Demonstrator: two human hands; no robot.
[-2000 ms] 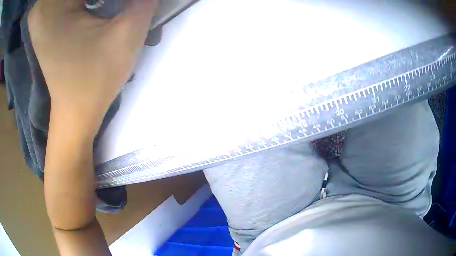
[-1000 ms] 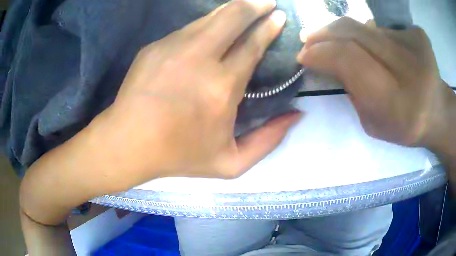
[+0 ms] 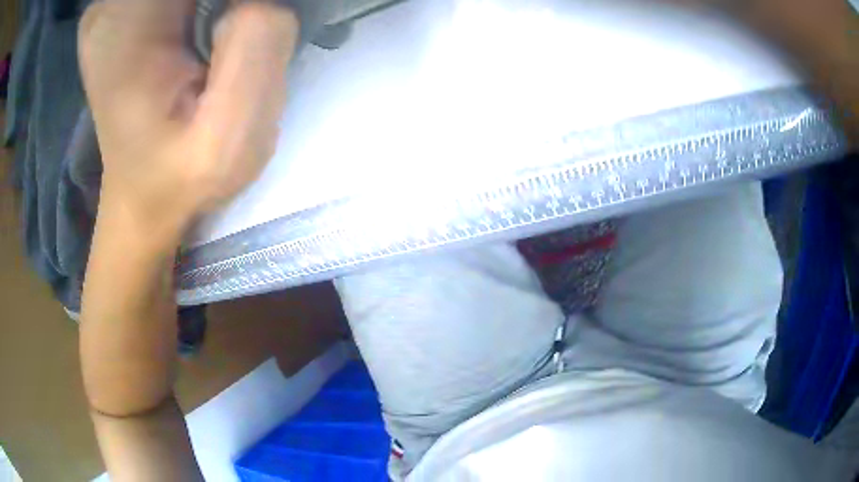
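Note:
My left hand (image 3: 184, 113) is at the upper left, blurred, with thumb and fingers closed on dark grey cloth near the top edge. The dark grey garment (image 3: 47, 160) hangs in folds left of the hand and wrist, over the table's left side. A blurred brown shape (image 3: 801, 38) at the upper right corner looks like part of my right hand or arm; its fingers cannot be made out. The needle area is out of view.
The white table top (image 3: 424, 113) has a curved ruler strip (image 3: 603, 188) along its front edge. Below it are the light grey trousers (image 3: 452, 329), a brown surface (image 3: 47, 377) and blue material (image 3: 311, 424). A thin metal edge (image 3: 363, 11) shows at the top.
From one second ago, the view has swung and tilted, so the zipper teeth and machine plate have left view. My left hand appears farther left; my right hand is no longer clearly visible.

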